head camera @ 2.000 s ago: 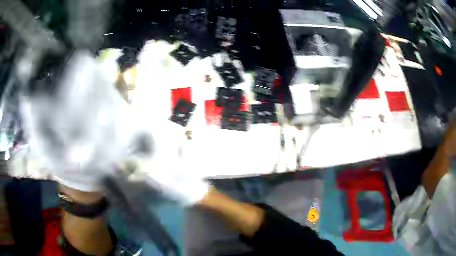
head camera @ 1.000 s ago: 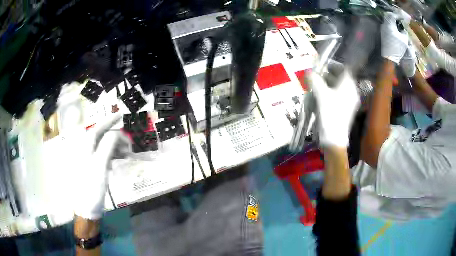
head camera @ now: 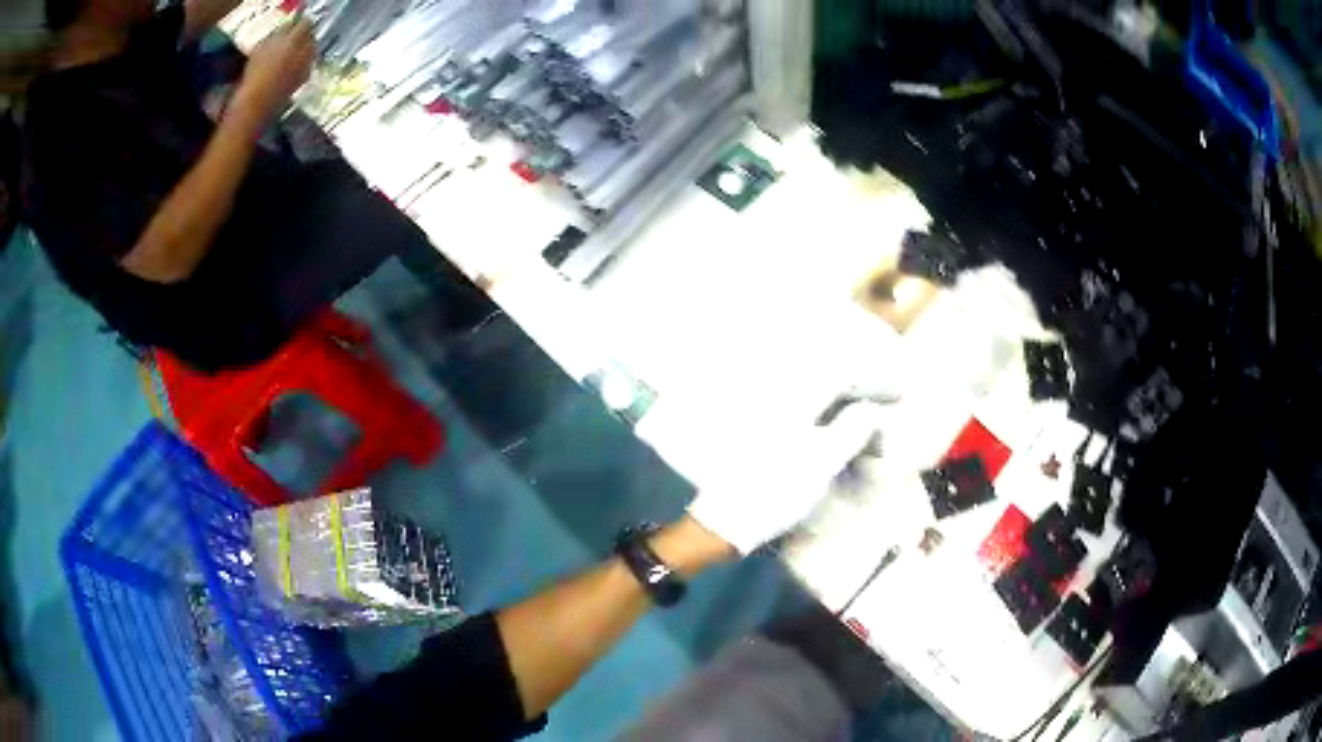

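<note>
My left hand [head camera: 776,464], in a white glove, reaches over the overexposed white bench sheet [head camera: 696,355]. Its fingers are washed out, and I cannot tell whether they hold anything. Black square plates with holes lie to its right, one [head camera: 957,486] by a red patch and several more [head camera: 1032,587] further right. A pile of long silver profiles [head camera: 660,87] lies on the bench beyond my hand. My right hand is not in view.
A person in black [head camera: 131,174] is at the upper left beside a red stool [head camera: 297,399]. A blue crate [head camera: 145,580] and a silver bundle with yellow bands [head camera: 341,558] are at the lower left. A white-grey box [head camera: 1261,580] is at the lower right.
The view has swung left, bringing in the profiles, crate and stool. The plates and box now appear further right. My right hand, in view before, has gone out of the picture.
</note>
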